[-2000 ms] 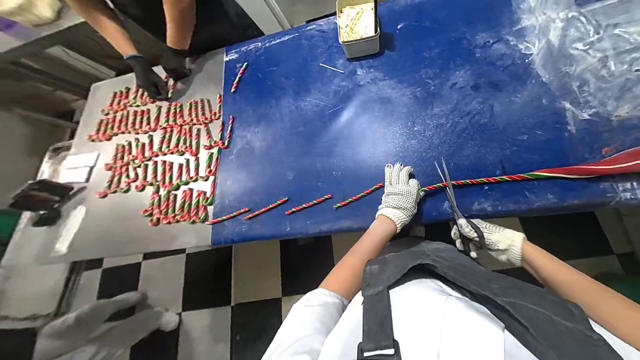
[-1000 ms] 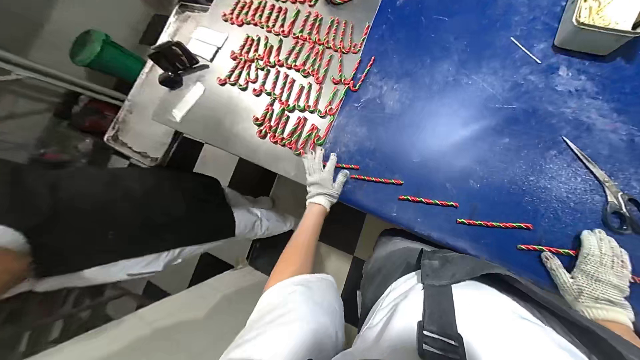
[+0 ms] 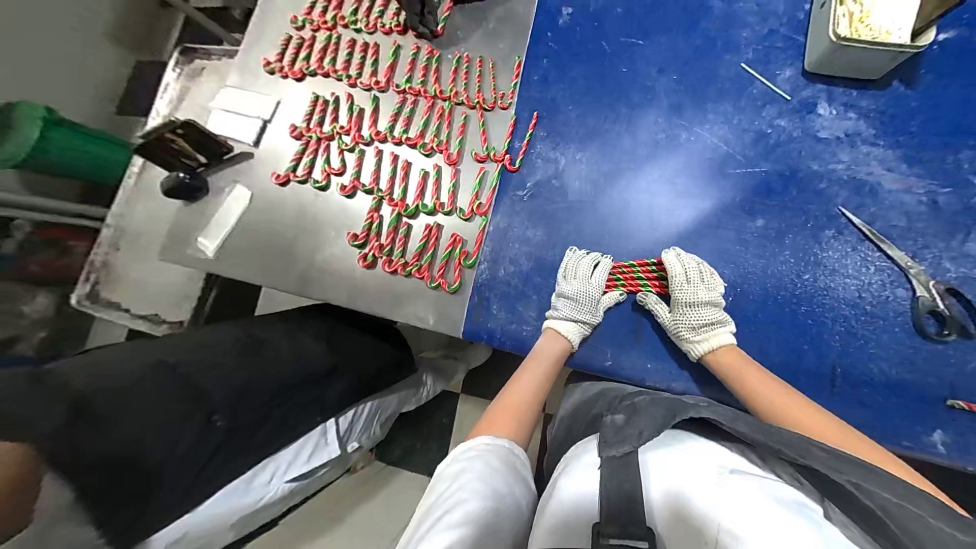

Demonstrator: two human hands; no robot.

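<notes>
On the blue tabletop (image 3: 633, 183) several red, green and white striped candy sticks (image 3: 637, 276) lie side by side in a tight bundle. My left hand (image 3: 579, 293), in a white dotted knit glove, grips the bundle's left end. The right end is held under my right hand (image 3: 690, 297), gloved the same way. Both palms face down, and the fingers hide the stick ends. Metal scissors (image 3: 915, 282) lie open to the right. The tip of another striped candy piece (image 3: 961, 405) shows at the right edge.
Rows of striped candy canes (image 3: 404, 183) cover the steel table (image 3: 320, 252) at left, with a co-worker's black-gloved hand (image 3: 422, 17) at its top. A person in a black apron (image 3: 229, 412) stands at lower left. A metal tin (image 3: 862, 49) sits at upper right, near a thin white stick (image 3: 765, 81).
The striped sticks, spaced out along the table edge a second ago, are now gathered in one bundle. My hands, far apart then, have come together on it. The scissors were in my right hand two seconds ago.
</notes>
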